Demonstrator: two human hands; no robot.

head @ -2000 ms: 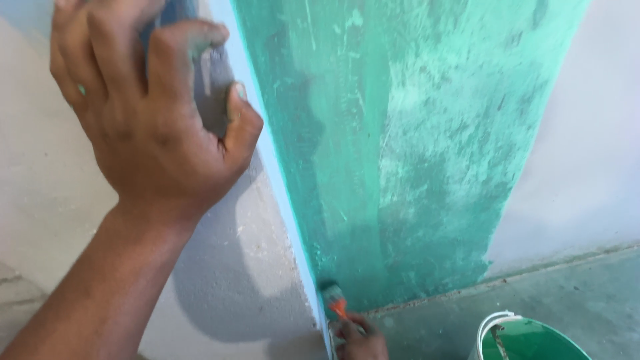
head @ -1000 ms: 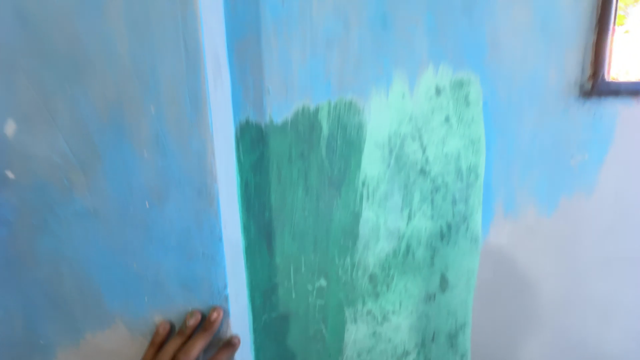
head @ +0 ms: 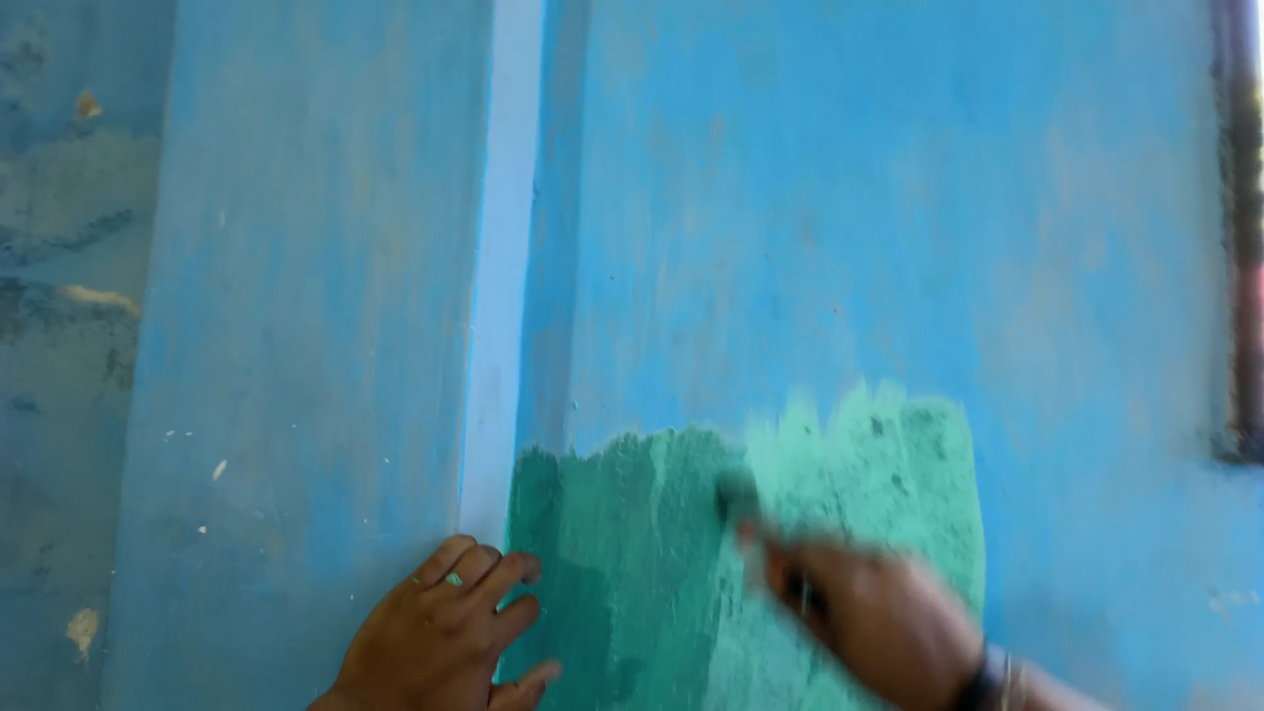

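My right hand (head: 879, 612), blurred and with a dark band at the wrist, grips a paintbrush (head: 743, 509) by its orange handle. The dark bristles are at the boundary between the dark green paint (head: 632, 553) and the lighter mint-green paint (head: 889, 474) on the wall. My left hand (head: 444, 632) holds nothing; its fingers are spread and rest at the wall's corner edge, beside the dark green area. A spot of green paint marks one of its fingers.
A pale blue vertical strip (head: 506, 247) runs down the corner. Blue, patchy wall (head: 790, 217) surrounds the green area. At the right edge stands a dark window frame (head: 1242, 257). Chipped, stained plaster (head: 69, 296) lies at the far left.
The view has swung up from the floor and bucket to the upper wall. My right hand with the brush, low by the floor two seconds ago, is now near the top of the green paint.
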